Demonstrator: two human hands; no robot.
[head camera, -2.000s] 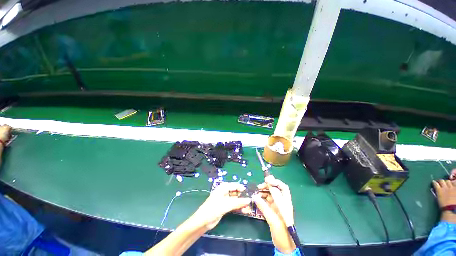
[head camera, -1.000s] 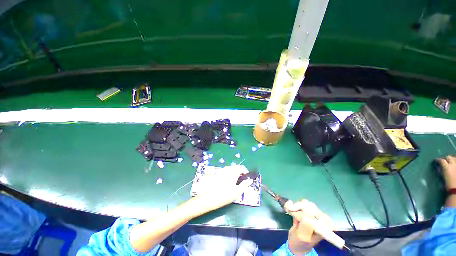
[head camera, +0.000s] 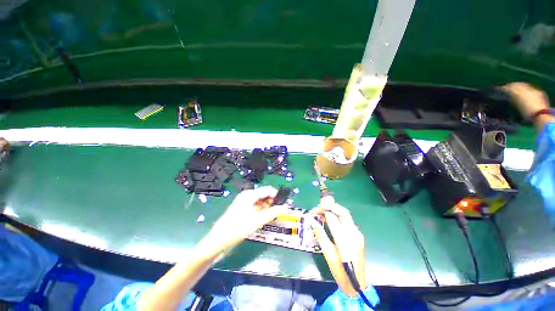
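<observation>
An open phone unit (head camera: 286, 229) lies flat on the green bench mat, with white, dark and orange-yellow areas. My left hand (head camera: 254, 203) is above its left part and holds a small black module (head camera: 282, 195) in its fingers, raised off the unit. My right hand (head camera: 336, 222) is at the unit's right end and holds a soldering iron (head camera: 323, 189), its tip pointing up at the brown tip-cleaning cup (head camera: 336, 159). Whether the tip touches the cup's filling I cannot tell. The black cord runs down along my right wrist.
A pile of black modules (head camera: 210, 170) lies behind the unit, with small white pieces around it. A small fan (head camera: 395, 167) and soldering station (head camera: 468, 182) with a lit red light stand right. Behind are a taped post (head camera: 360, 103) and belt with phone units (head camera: 190, 114). Another person's hand (head camera: 528, 100) reaches over the belt.
My left hand has lifted the black module off the unit. My right hand has turned the iron upward toward the cup. The station's red light is lit. The other person's hand has moved to the belt.
</observation>
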